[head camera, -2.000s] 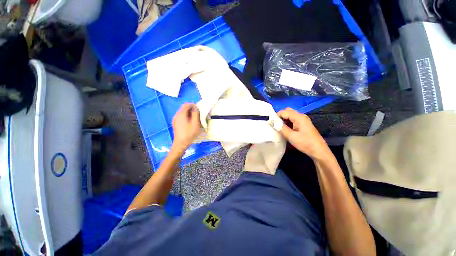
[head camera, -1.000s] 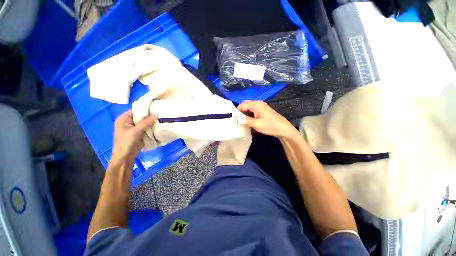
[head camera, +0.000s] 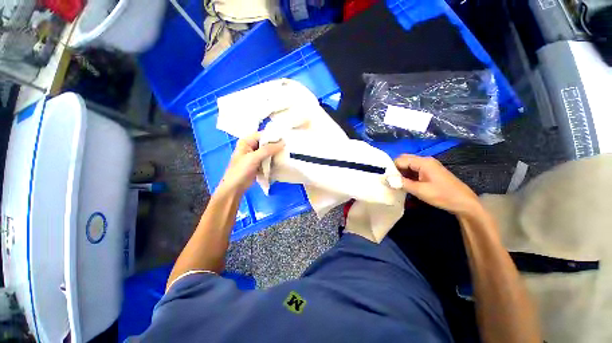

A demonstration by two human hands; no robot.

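Observation:
A cream fabric panel (head camera: 315, 134) is stretched between my hands above a blue plastic crate. A narrow black strip (head camera: 339, 163) is set in it and slants slightly down to the right. My left hand (head camera: 251, 157) pinches the cloth near the strip's left end. My right hand (head camera: 419, 181) pinches it near the strip's right end, with a small bunch of cloth at the fingertips. A loose corner of the panel hangs down toward my lap.
The blue crate (head camera: 208, 144) lies under the cloth. Bagged black parts (head camera: 463, 107) with a white label lie beyond. Another cream piece (head camera: 564, 208) with a black strip hangs from the machine table (head camera: 584, 94) at the right. A white machine body (head camera: 94, 201) stands at the left.
The camera view has swung left and back since one second ago. The black strip has gone from nearly level to slanting down to the right. Both hands keep hold of the cloth.

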